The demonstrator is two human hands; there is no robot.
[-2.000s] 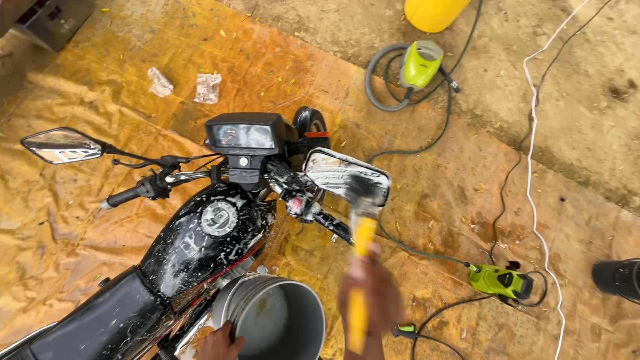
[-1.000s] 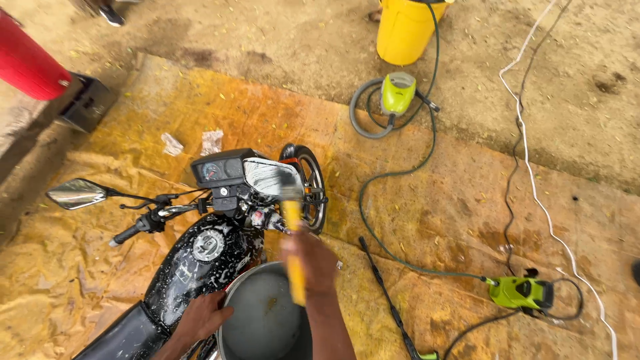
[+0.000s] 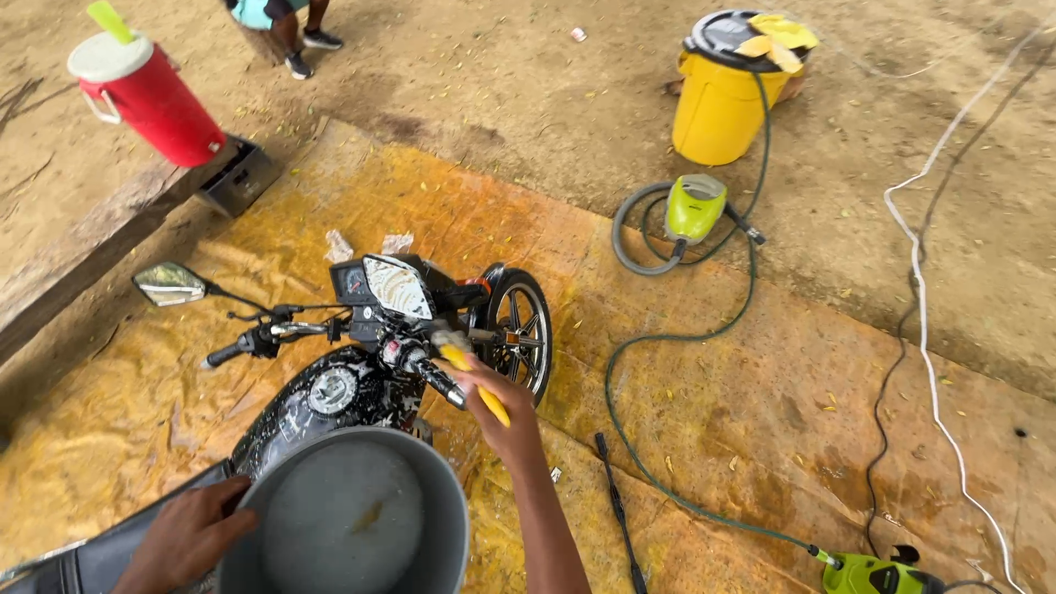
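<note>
My right hand [image 3: 499, 404] grips a yellow-handled brush [image 3: 474, 379], its bristles beside the right handlebar grip [image 3: 441, 382] of a black motorcycle; whether they touch is unclear. My left hand [image 3: 194, 532] holds the rim of a grey bucket [image 3: 458, 495], which has liquid and a brown patch at its bottom. White suds cover parts of the fuel tank [image 3: 309, 404] and the right mirror [image 3: 398, 286]. The left mirror [image 3: 171, 285] shows little foam. Part of the seat [image 3: 107, 544] lies behind my left forearm.
An orange tarp [image 3: 676, 396] lies under the motorcycle. Two green machines [image 3: 695, 208], a hose [image 3: 609, 371], a black spray lance [image 3: 619, 511] and cords lie to the right. A yellow bin [image 3: 718, 111], a red cooler [image 3: 157, 107], a wooden beam [image 3: 91, 243] and a seated person's legs [image 3: 289, 33] are farther off.
My right hand has moved the brush from the right mirror to beside the right handlebar grip. The view has shifted, bringing the cooler and the seated person into sight.
</note>
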